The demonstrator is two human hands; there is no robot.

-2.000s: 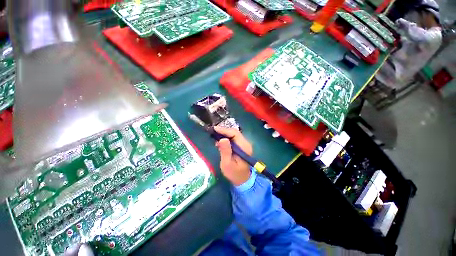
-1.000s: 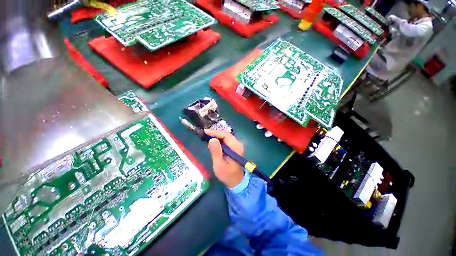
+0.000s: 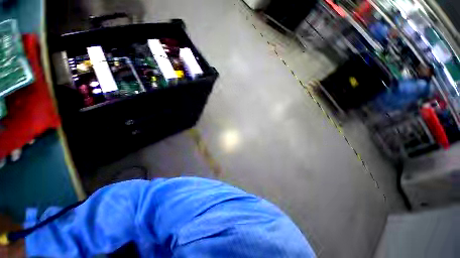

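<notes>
My right hand (image 3: pixel 15 248) is at the lower left corner, mostly cut off by the picture's edge; its fingers are out of view. The yellow-banded end of the soldering iron (image 3: pixel 4 239) lies across it as in a held grip, and its black cord runs up along the blue sleeve (image 3: pixel 202 216). The iron's tip is out of the picture. A green circuit board (image 3: pixel 12 63) is cut off at the left edge, over a red carrier (image 3: pixel 38 113). My left hand is not in view.
The green bench (image 3: pixel 38 166) ends at a pale edge strip. Beside it stands a black crate (image 3: pixel 146 113) holding assemblies with white blocks (image 3: pixel 102 69). Grey floor (image 3: pixel 262 136) has a yellow-black line. Blurred people and another line are at upper right; a grey box (image 3: pixel 434 176) is at right.
The view has swung right. The soldering stand, the large board and the metal hood have left the picture; my right hand now shows at the lower left edge.
</notes>
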